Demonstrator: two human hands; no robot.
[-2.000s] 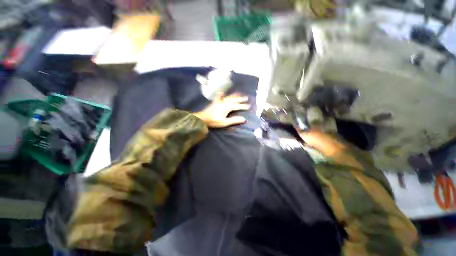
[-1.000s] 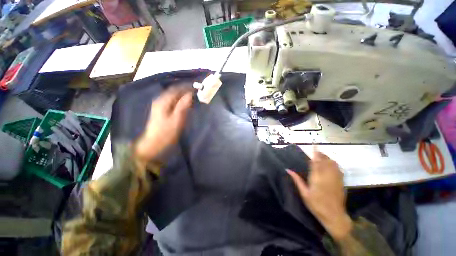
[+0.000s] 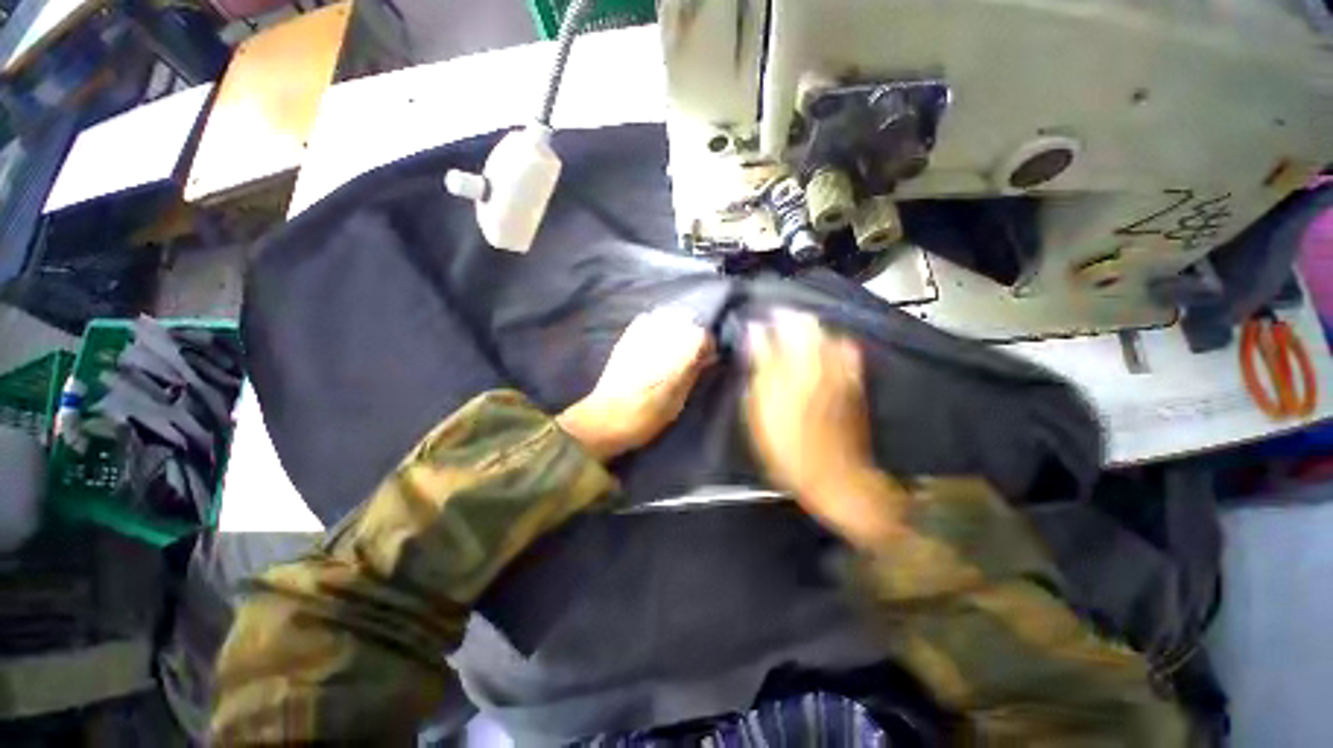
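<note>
A large dark grey garment panel (image 3: 395, 322) is spread over the white tabletop and hangs over its front edge toward the lap. The cream-white sewing machine (image 3: 1082, 117) stands at the right, with part of the cloth under its head. My left hand (image 3: 651, 380) grips the cloth just in front of the needle area, fingers curled. My right hand (image 3: 801, 395), blurred, grips the cloth beside it, to the right. The needle and presser foot are mostly hidden by cloth and machine parts.
A white lamp (image 3: 518, 187) on a gooseneck hangs left of the machine head. Orange-handled scissors (image 3: 1278, 365) lie on the tabletop at right. A green crate (image 3: 91, 475) holds grey pieces at left. A tan wooden stool (image 3: 271, 100) stands at upper left.
My hands were apart on the cloth; now they have come together near the needle area and grip it. The cloth has spread to the right. The machine appears larger and higher in view.
</note>
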